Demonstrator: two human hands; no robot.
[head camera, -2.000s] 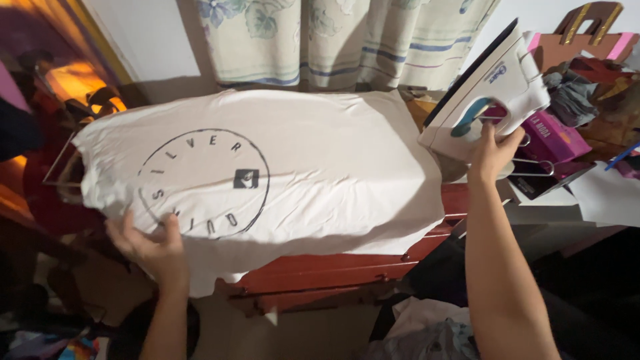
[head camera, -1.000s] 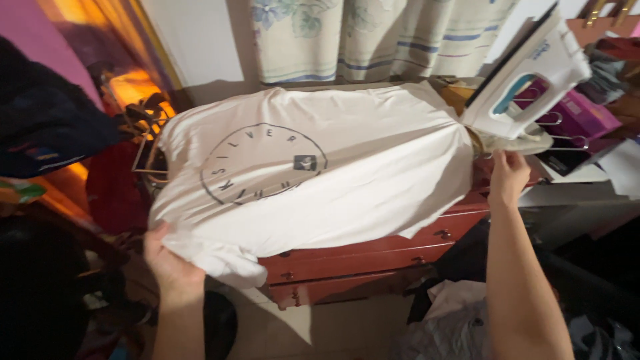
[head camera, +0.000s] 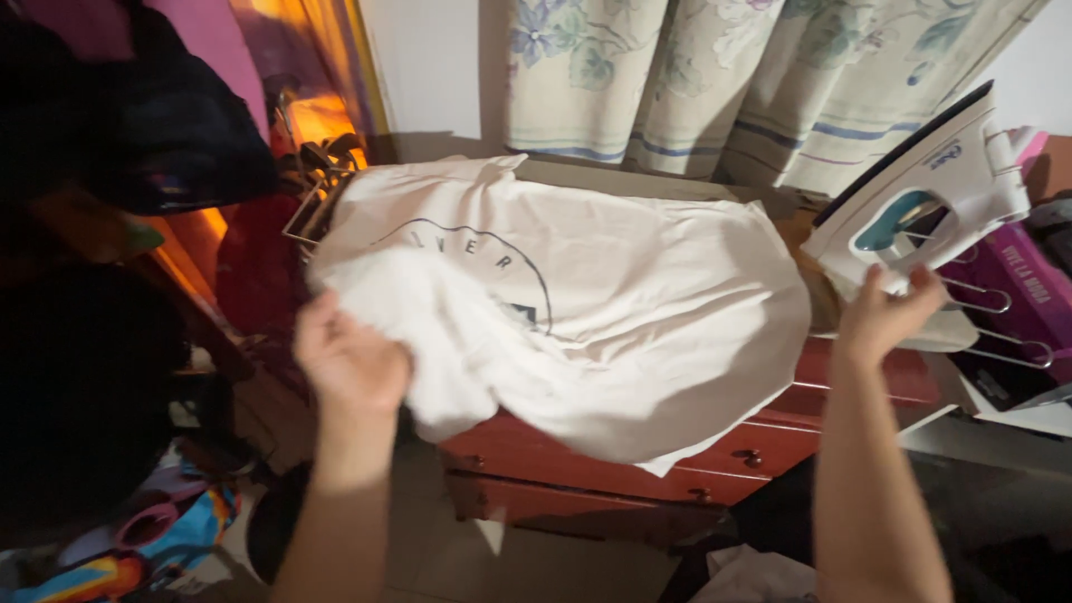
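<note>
A white T-shirt (head camera: 670, 285) with a round printed design lies spread over the top of a red wooden chest of drawers. Its near left part is bunched up and blurred, folded over some of the print. My left hand (head camera: 352, 360) grips the cloth at that bunched edge. My right hand (head camera: 892, 310) is at the right, just below the handle of a white clothes iron (head camera: 930, 184), its fingers apart; whether it touches the iron is unclear. The iron stands tilted, its dark soleplate facing up and left.
The red chest of drawers (head camera: 603, 465) has round knobs. Behind it hangs a floral curtain (head camera: 586, 84). Wire hangers (head camera: 1005, 339) and a purple box (head camera: 1017, 268) lie at the right. Dark clothing (head camera: 167, 126) hangs at the left, and colourful things (head camera: 159, 528) lie below.
The shirt's near left part, flat two seconds ago, is now lifted and folded over the print with my left hand. My right hand, at the iron's handle at first, is now below it.
</note>
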